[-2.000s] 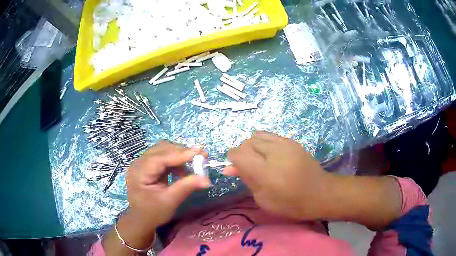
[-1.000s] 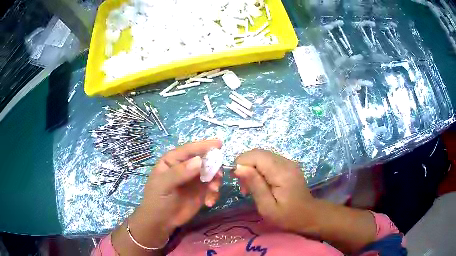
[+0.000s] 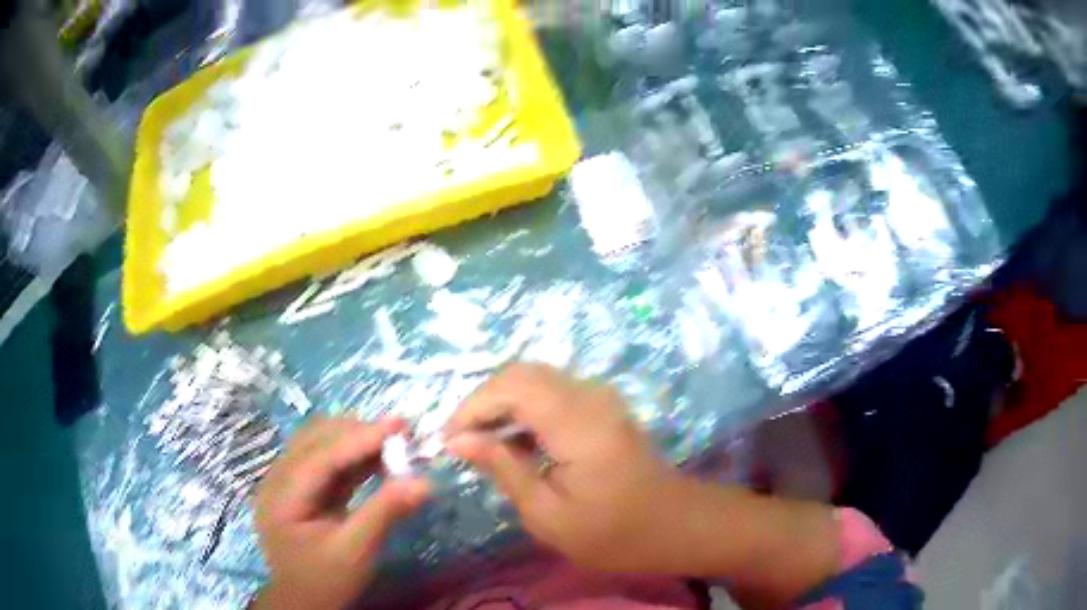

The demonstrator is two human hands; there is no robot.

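My left hand (image 3: 328, 506) grips a small white plastic head (image 3: 396, 454) between thumb and fingers. My right hand (image 3: 560, 465) is just right of it, fingertips closed on a thin whitish piece (image 3: 432, 444) that meets the head; blur hides whether it is a rod or a sleeve. Beyond my hands, loose white sleeves (image 3: 346, 280) and a loose white head (image 3: 435, 263) lie on the crinkled clear sheet. The rod pile (image 3: 215, 405) lies at the left, blurred.
A yellow parts tray (image 3: 358, 242) full of white pieces stands at the back left. A white card (image 3: 612, 205) lies right of it. Clear blister trays (image 3: 834, 256) are at the right. A dark flat rectangle (image 3: 75, 346) lies at far left. Red and dark cloth shows at lower right.
The view has turned and shifted, so the trays sit further left and lower. My left hand has turned the head edge-on, and my right fingertips now hold a whitish piece at it.
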